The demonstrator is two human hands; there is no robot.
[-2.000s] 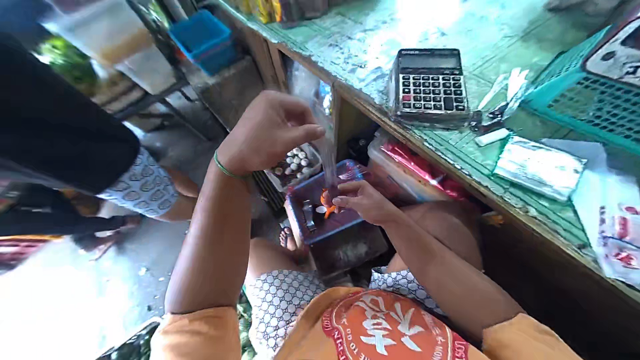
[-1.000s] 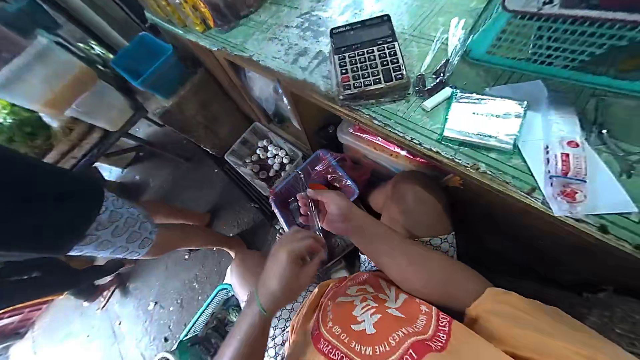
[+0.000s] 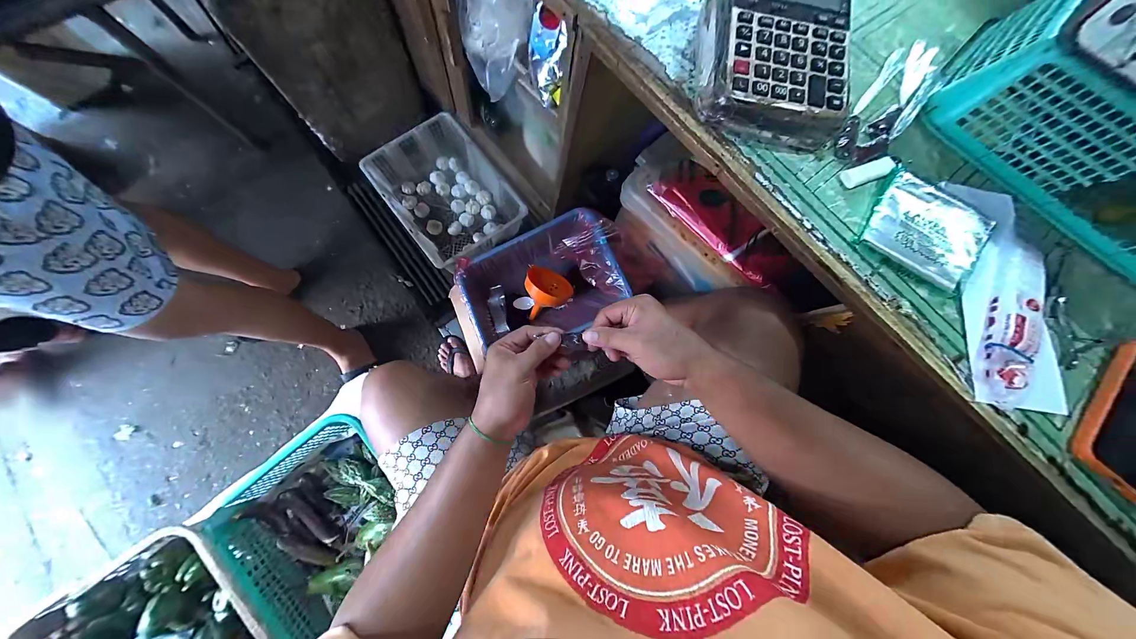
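My left hand [image 3: 519, 368], with a green band at its wrist, pinches one end of a small twisted piece of clear plastic [image 3: 574, 341]. The fingertips of my right hand [image 3: 643, 335] grip its other end, close beside the left fingertips. What the plastic holds, if anything, is hidden by the fingers. Just beyond my hands, an orange funnel [image 3: 548, 287] lies tilted in a blue basin [image 3: 472, 306] lined with clear plastic film. A small clear object [image 3: 498, 309] and a whitish oval piece [image 3: 524, 303] lie left of the funnel.
A crate of white-capped items [image 3: 373, 164] stands behind the basin. On the green counter at right are a calculator [image 3: 790, 62], a plastic-wrapped pack [image 3: 927, 226] and a teal basket [image 3: 963, 102]. Vegetable crates [image 3: 253, 532] stand at lower left. Another person's legs [image 3: 240, 288] are at left.
My left hand was raised above the basin two seconds ago, while my right was by the funnel. Now both meet fingertip to fingertip at the basin's near side. The view has shifted.
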